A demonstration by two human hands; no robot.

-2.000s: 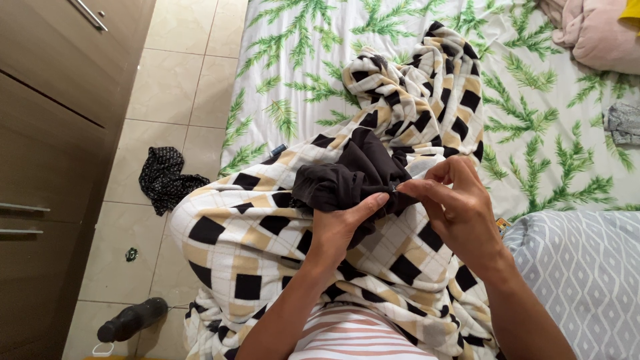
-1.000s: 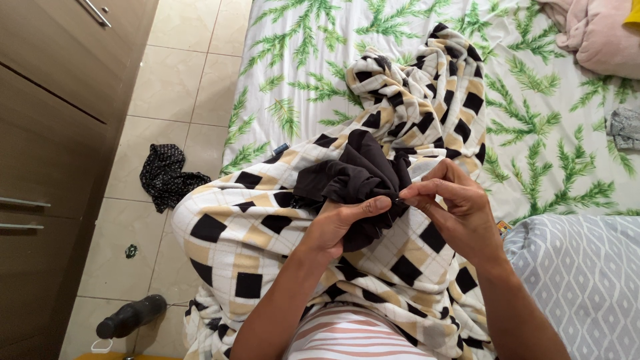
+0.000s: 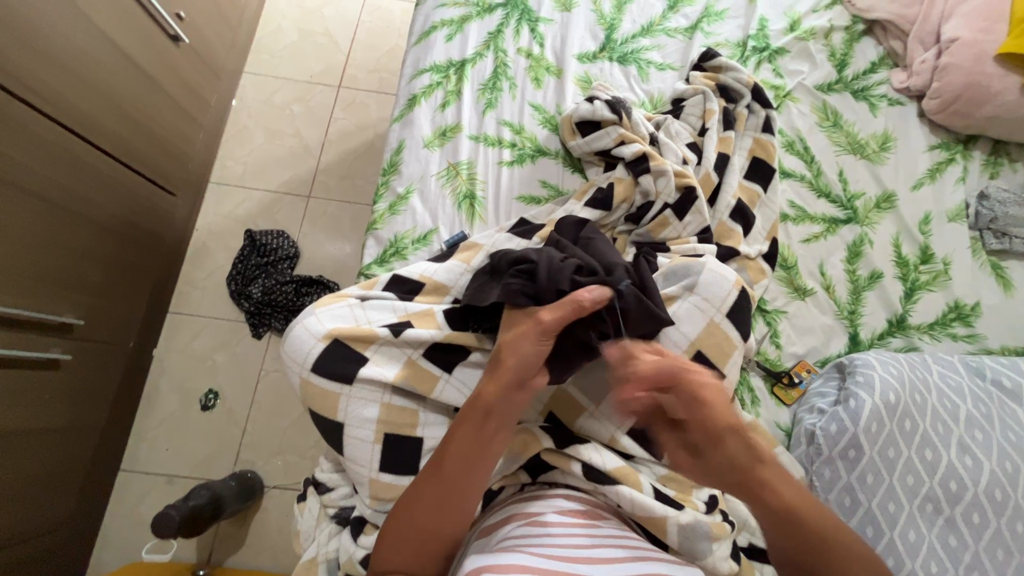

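Observation:
My left hand (image 3: 538,340) is closed on a bunched dark cloth (image 3: 578,264) above my lap, its thumb pressed on top of the folds. A thin light strand, probably thread, runs from the cloth near that thumb toward my right hand (image 3: 660,392), which is blurred, its fingertips just below and right of the thumb. Whether those fingers pinch the strand or a needle cannot be made out. Under both hands a checked blanket (image 3: 416,376) in white, tan and black covers my legs.
The bed has a leaf-print sheet (image 3: 472,80), a grey patterned pillow (image 3: 920,456), a pink blanket (image 3: 968,80) and a small yellow card with a black item (image 3: 794,382). On the tiled floor lie a black patterned cloth (image 3: 268,280) and a dark bottle (image 3: 210,504). Wooden drawers (image 3: 88,200) stand left.
My right hand has moved down from the cloth's edge, where its fingers met the fabric. My left hand still holds the cloth, whose folds have shifted.

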